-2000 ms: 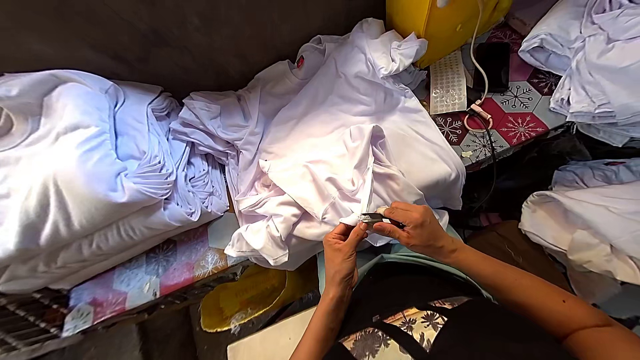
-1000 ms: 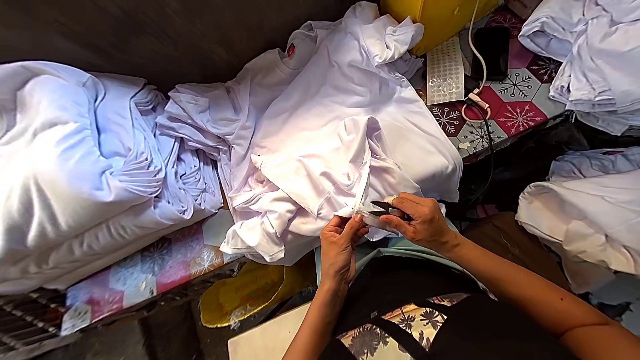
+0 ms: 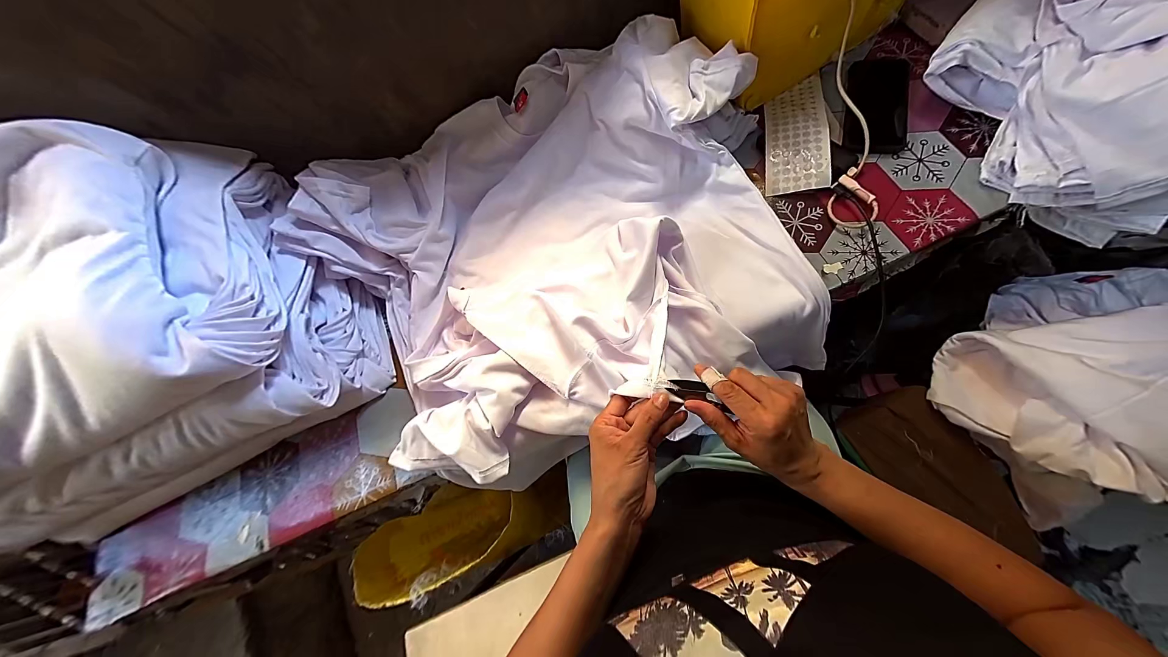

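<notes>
A white T-shirt [image 3: 584, 237] with a small red neck label lies spread and rumpled before me, its near part bunched up. My left hand [image 3: 630, 452] pinches the shirt's hem between thumb and fingers. Just right of it, my right hand [image 3: 762, 420] holds small black thread snips [image 3: 698, 392], their tip against the pinched fabric by my left fingertips. Pale wrapping is around one finger of my right hand. Whether the blades are apart cannot be told.
Stacked white shirts [image 3: 119, 301] lie on the left; more white garments [image 3: 1077, 109] are at the right. A sticker sheet [image 3: 797, 137], a black phone [image 3: 876, 105] and a cable [image 3: 856, 82] lie near a yellow container [image 3: 776, 41].
The snips, angled with a blade showing at the fabric one second ago, now sit with their tip close over my left fingertips. My left hand still pinches the shirt.
</notes>
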